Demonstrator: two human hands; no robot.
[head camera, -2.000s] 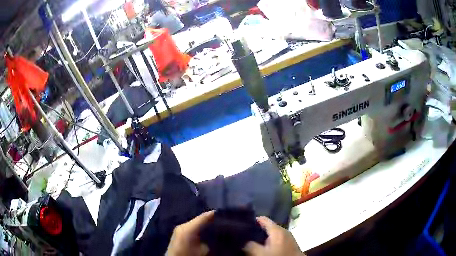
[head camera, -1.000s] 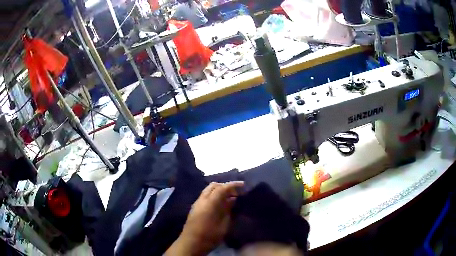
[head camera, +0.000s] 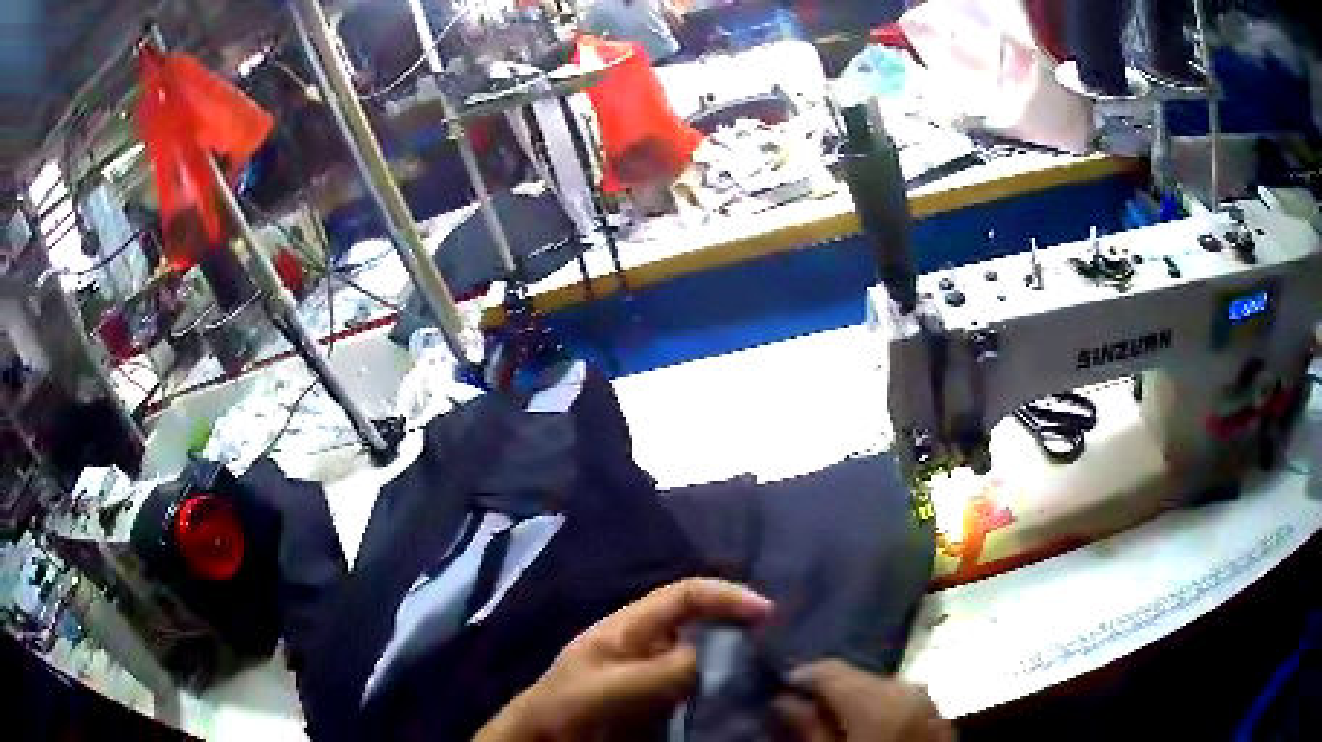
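The dark navy-black garment (head camera: 580, 493) lies spread on the table left of the needle, with pale grey strips showing on it. Its greyer part (head camera: 841, 558) reaches up to the needle area. My left hand (head camera: 631, 660) and my right hand (head camera: 863, 703) are close together at the bottom of the view, both bare, pinching a bunched grey and dark bit of cloth (head camera: 725, 674) between them. The right hand is partly cut off by the lower edge and blurred. The sewing machine (head camera: 1116, 348) stands to the right, its needle area lit yellow.
Black-handled scissors (head camera: 1061, 425) lie on the machine bed behind the orange-red tape (head camera: 974, 534). A printed ruler (head camera: 1160, 616) runs along the table's front edge. Metal poles (head camera: 290, 312) and red bags (head camera: 631, 116) stand behind at left. A dark machine part with a red disc (head camera: 208, 535) is at far left.
The view has swung left, so everything sits further right. My hands have drawn together, and a grey face of the held cloth now shows between them instead of the large dark bundle.
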